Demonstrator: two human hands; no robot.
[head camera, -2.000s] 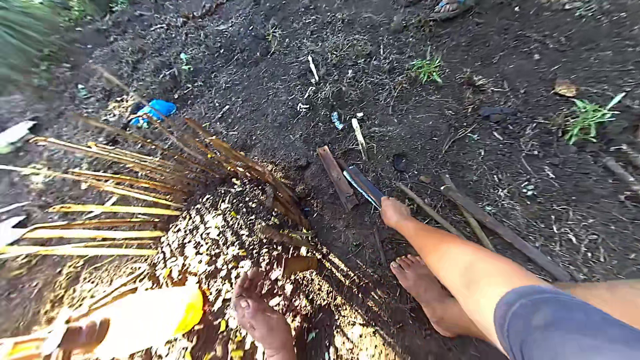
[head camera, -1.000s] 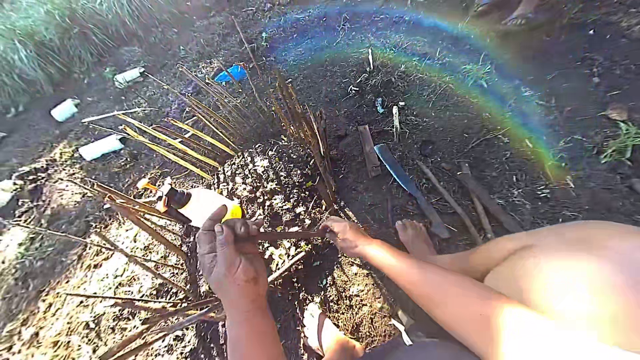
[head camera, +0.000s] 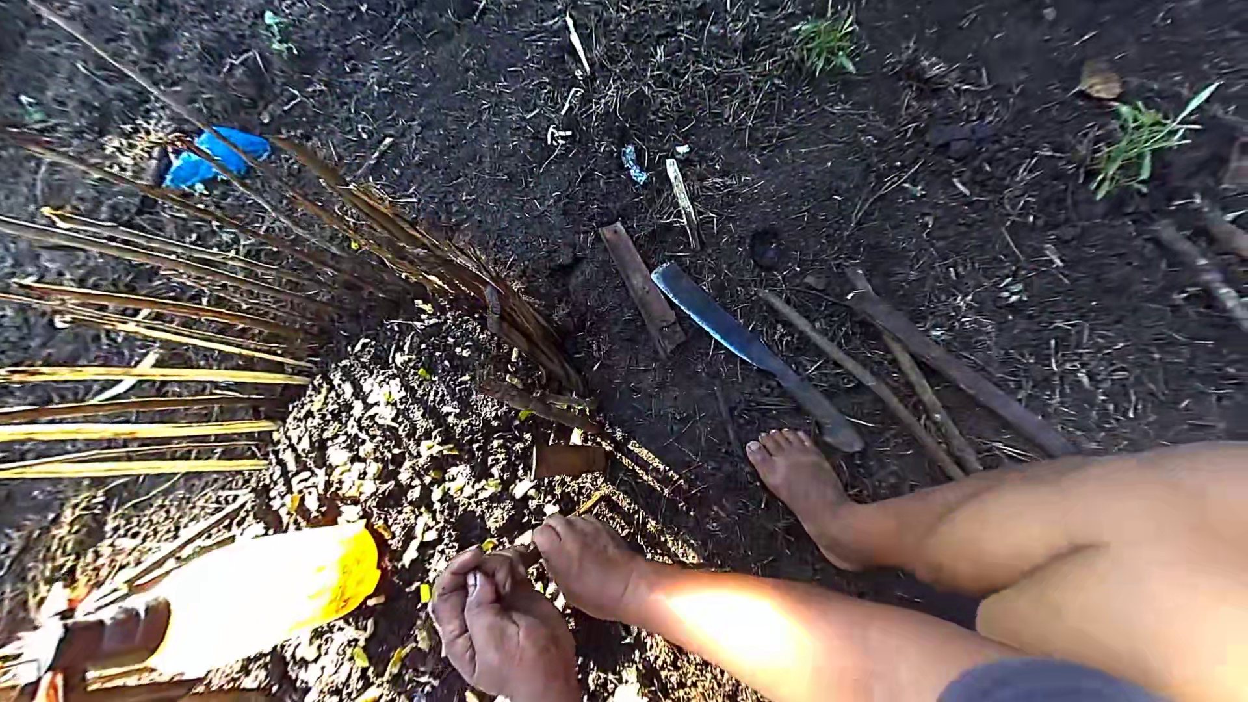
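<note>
My left hand and my right hand are close together at the lower edge of a soil mound. Their fingers pinch a thin stick, most of it hidden by the hands. A machete lies on the dark soil to the right, its handle end near my toes. Thin split stakes stand in the mound's left and upper sides, leaning outward. A short brown piece, perhaps wood, rests on the mound just above my hands. At lower left is a pale bottle with a bright yellow end.
My bare foot is on the soil right of the mound. A flat wooden piece lies beside the machete blade. Several loose sticks lie farther right. A blue plastic scrap is at upper left, behind the stakes.
Two seconds ago my right hand held the machete; one second ago it lay on the ground and both hands held a stick, farther apart. Now the hands are close together.
</note>
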